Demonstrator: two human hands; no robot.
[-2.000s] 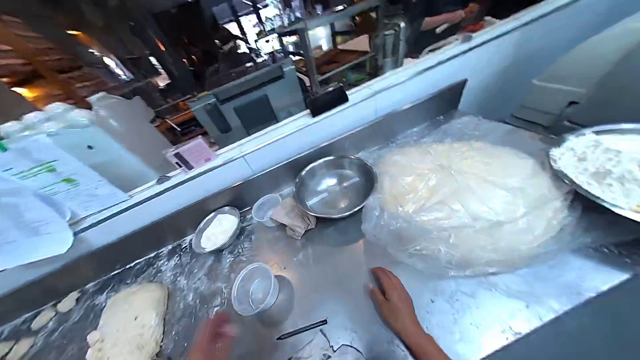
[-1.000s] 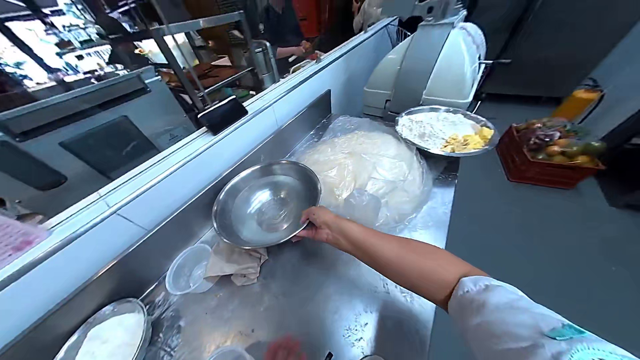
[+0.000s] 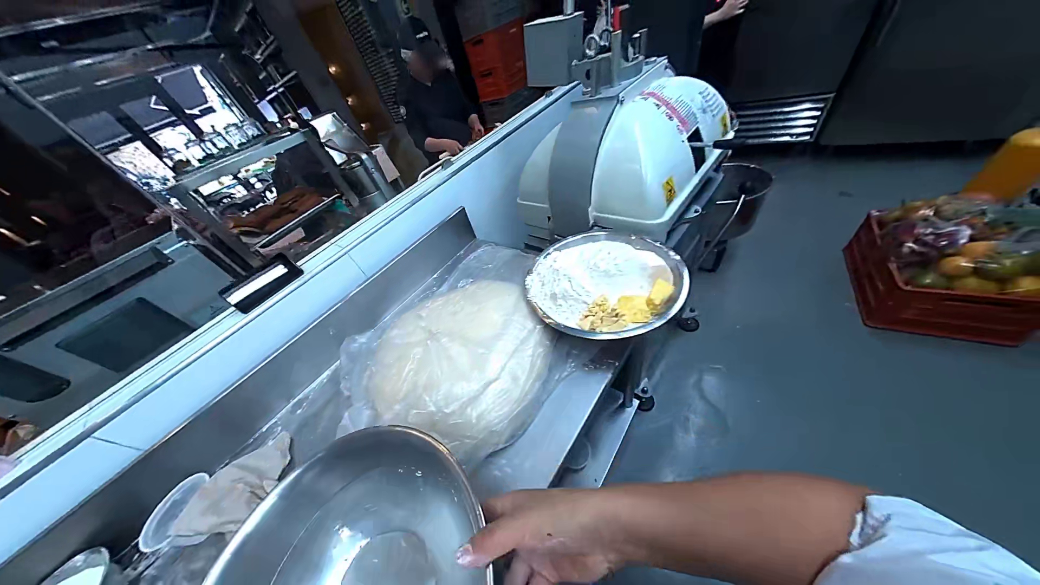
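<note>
My right hand (image 3: 552, 532) grips the right rim of a steel mixing bowl (image 3: 374, 520) at the bottom of the view, thumb over the edge. The bowl looks tilted, with a little clear liquid or only shine at its bottom; I cannot tell which. My left hand is out of view. Beyond the bowl a large mound of dough (image 3: 463, 357) lies under clear plastic film on the steel counter. Behind it stands a steel bowl of flour (image 3: 589, 276) with yellow butter pieces (image 3: 638, 307). A beige cloth (image 3: 231, 496) rests against a clear plastic tub (image 3: 166, 512) at left.
A white-domed machine (image 3: 642, 154) stands past the counter's end. A low tiled wall (image 3: 317, 301) borders the counter and carries a dark device (image 3: 260, 283). On the floor are a red crate of produce (image 3: 942, 301) and a metal bucket (image 3: 739, 195). A person (image 3: 439, 106) works beyond the wall.
My right hand, free on the counter two seconds ago, has taken hold of the steel bowl's rim. The bowl has moved from its place by the wall. The view has swung right.
</note>
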